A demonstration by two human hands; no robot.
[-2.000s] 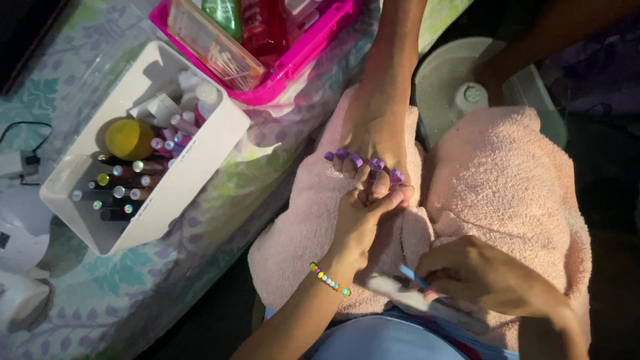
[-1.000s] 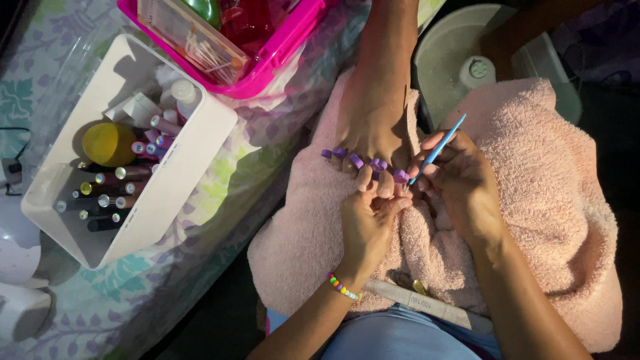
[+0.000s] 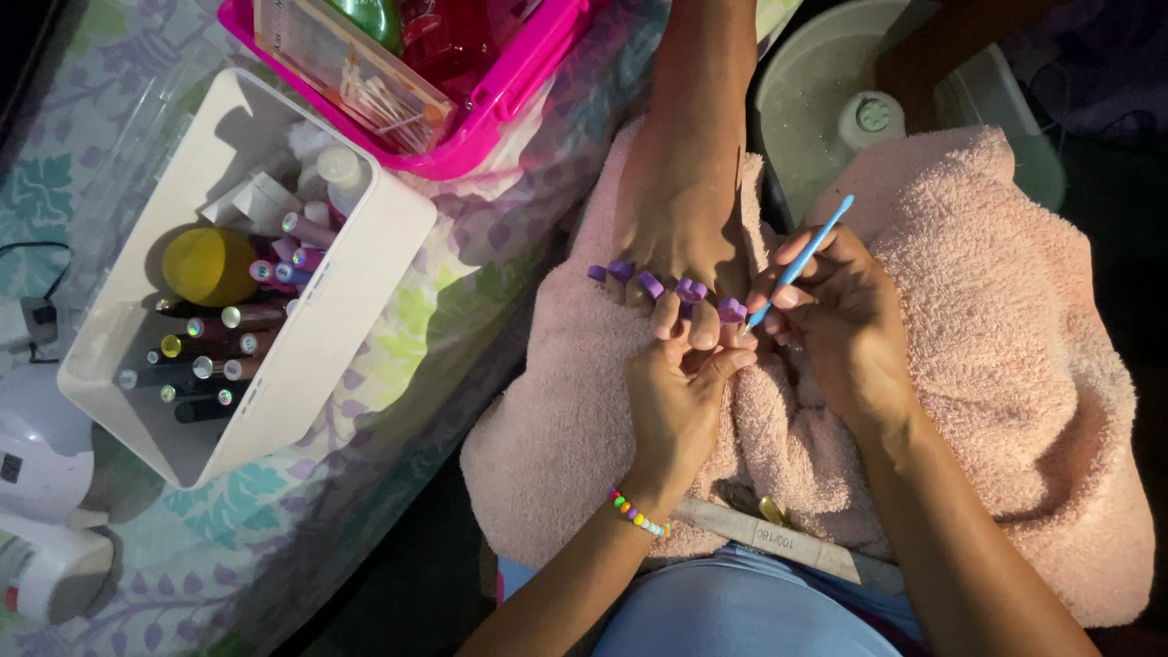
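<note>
Another person's foot (image 3: 689,182) rests on a pink towel (image 3: 985,365), with a purple foam toe separator (image 3: 650,284) between its toes. My left hand (image 3: 680,392), wearing a beaded bracelet (image 3: 636,516), grips the big toe from below. Held like a pen in my right hand (image 3: 839,328) is a blue manicure tool (image 3: 801,264); its lower tip is at the big toe's nail (image 3: 746,334). Below my hands, a nail file (image 3: 762,537) lies across the towel's near edge beside a partly hidden gold-coloured metal item (image 3: 772,509).
At left a white bin (image 3: 319,374) holds nail polish bottles and a yellow ball-shaped item (image 3: 209,266). A pink basket (image 3: 488,114) with cotton swabs stands beyond. In the upper right, another foot is in a tub of water (image 3: 803,100); white devices (image 3: 41,438) lie far left.
Two seconds ago my right hand was low over the towel near the nail file. It has moved up to the big toe with the blue tool. My left hand remains at the toes.
</note>
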